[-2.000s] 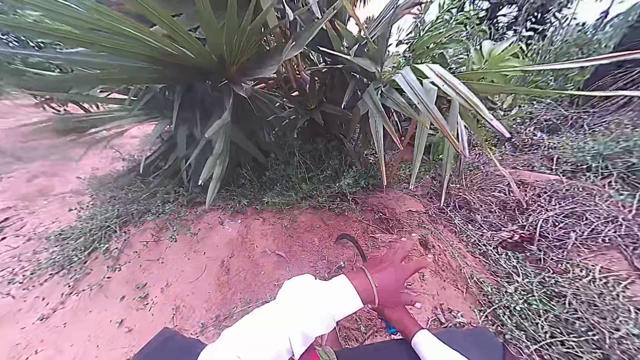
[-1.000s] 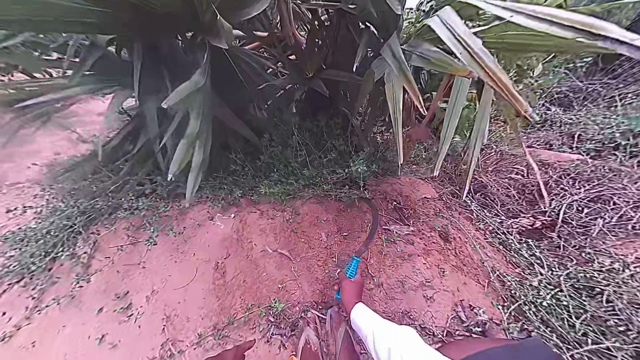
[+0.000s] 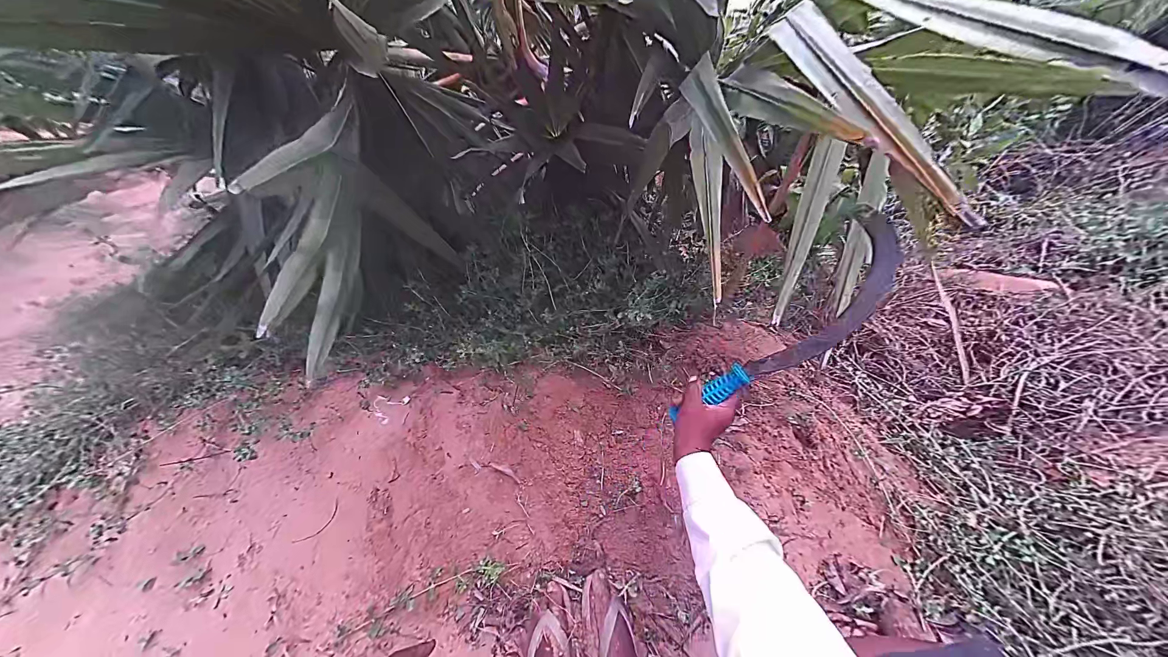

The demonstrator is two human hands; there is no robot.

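Note:
My right hand [image 3: 703, 424], in a white sleeve, is closed around the blue ribbed handle of a sickle [image 3: 853, 319]. The dark curved blade reaches up and to the right, its tip beside the hanging fan-palm leaves [image 3: 812, 224]. Part of the blade lies in front of a drooping leaf; whether they touch I cannot tell. At the bottom edge a small dark shape shows, too little of it to tell whether it is my left hand.
A large palm clump [image 3: 547, 119] stands ahead, with low green weeds [image 3: 547, 301] at its base. Reddish bare soil [image 3: 438, 456] slopes below it. Dry tangled brush [image 3: 1049, 365] covers the right side. Dry leaf pieces [image 3: 593, 620] lie at the bottom.
The right hand holds the sickle further forward and to the right, its blade now up by the hanging leaves rather than over the soil. Two seconds ago both sleeves showed close together, lower down.

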